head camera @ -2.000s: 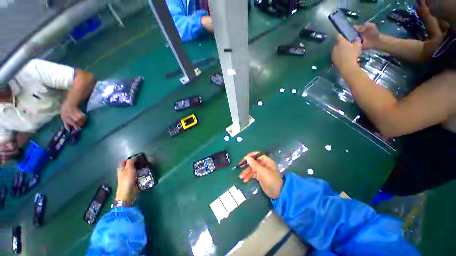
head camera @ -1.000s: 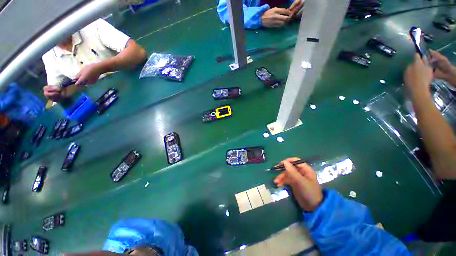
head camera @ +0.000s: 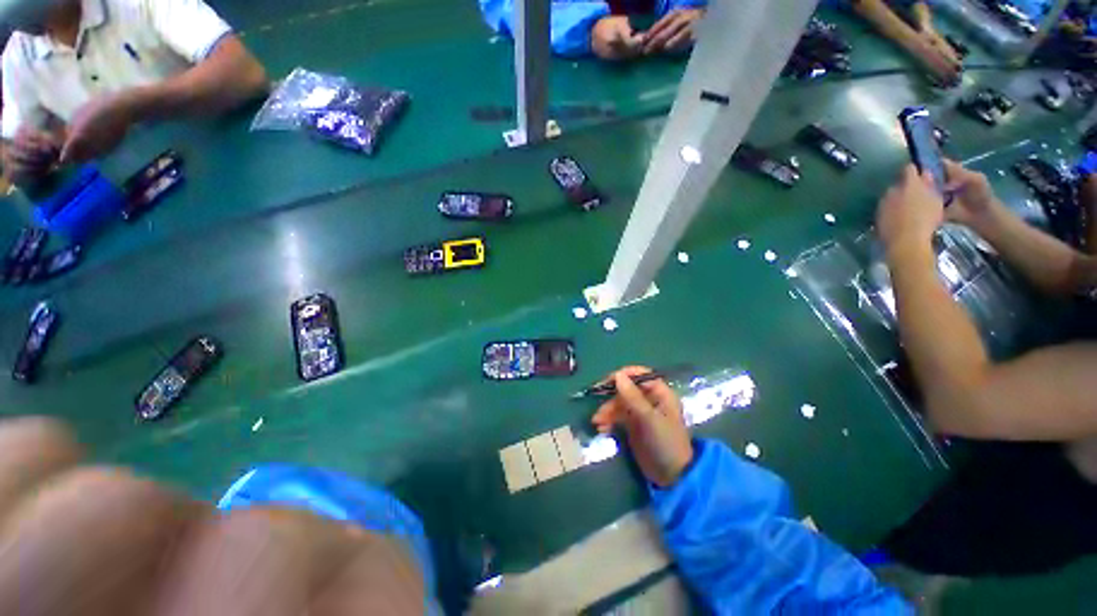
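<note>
An open phone unit [head camera: 529,360] lies on the green surface in front of me, its board showing. My right hand [head camera: 645,419] holds a thin dark tweezers-like tool [head camera: 618,384] just right of this phone, its tip clear of it. A cream sticker sheet [head camera: 540,458] lies below the phone. A clear plastic strip [head camera: 719,397] lies right of my hand. My left hand [head camera: 193,542] is large and blurred close to the camera at lower left, cut off by the edge; its fingers cannot be made out clearly.
Phone units [head camera: 316,337] and a yellow-framed phone [head camera: 446,255] lie on the belt. A grey post [head camera: 710,132] stands ahead. A bag of parts [head camera: 333,110] and a blue box [head camera: 79,201] lie far left. A person's arms [head camera: 962,349] are at right, holding a phone. White scraps dot the surface.
My left hand has let go of a phone, which lies on the belt, and has risen close to the camera. My right hand still holds the tool. The view has shifted.
</note>
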